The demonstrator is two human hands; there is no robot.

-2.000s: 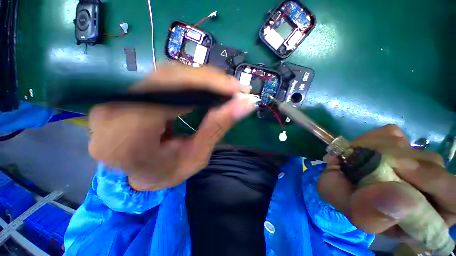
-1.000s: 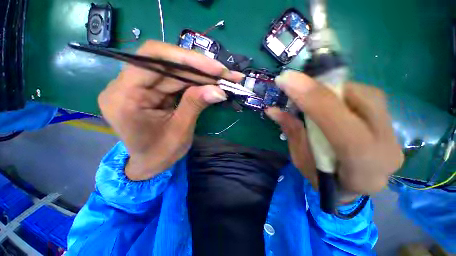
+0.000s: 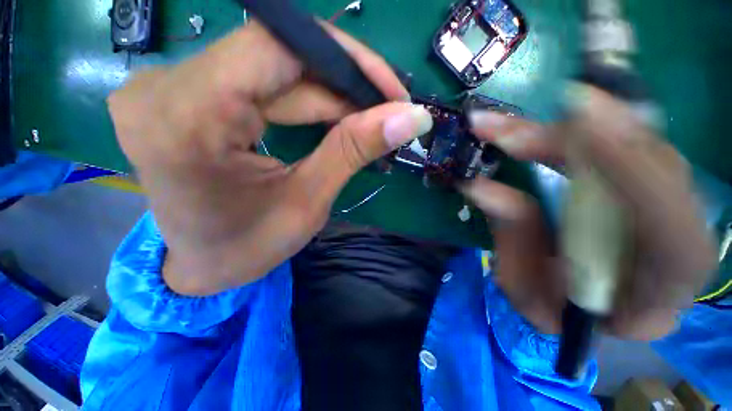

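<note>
My left hand (image 3: pixel 257 152) pinches the black tweezers (image 3: pixel 321 52); their pale tip (image 3: pixel 416 149) shows over the watch housing. The watch housing (image 3: pixel 441 144) with its board lies on the fixture at centre, partly hidden by my left fingers. My right hand (image 3: pixel 610 193), blurred, holds the soldering iron (image 3: pixel 594 233) upright in the picture, its metal part pointing to the top edge, away from the housing. My right thumb and a fingertip are beside the housing's right side; whether they touch it cannot be told. A white connector (image 3: pixel 464 213) lies below the housing.
Another open watch housing (image 3: pixel 480 42) lies at upper right. A black device with round face (image 3: pixel 131 24) lies at upper left, with a small white connector (image 3: pixel 196 25) beside it. A thin silvery wire piece (image 3: pixel 365 200) lies near the mat's front edge. Blue bins (image 3: pixel 60 345) are at lower left.
The iron has swung from pointing at the housing to pointing at the top edge, then moved right. My left hand has come closer over the housing, with the tweezers held steeper.
</note>
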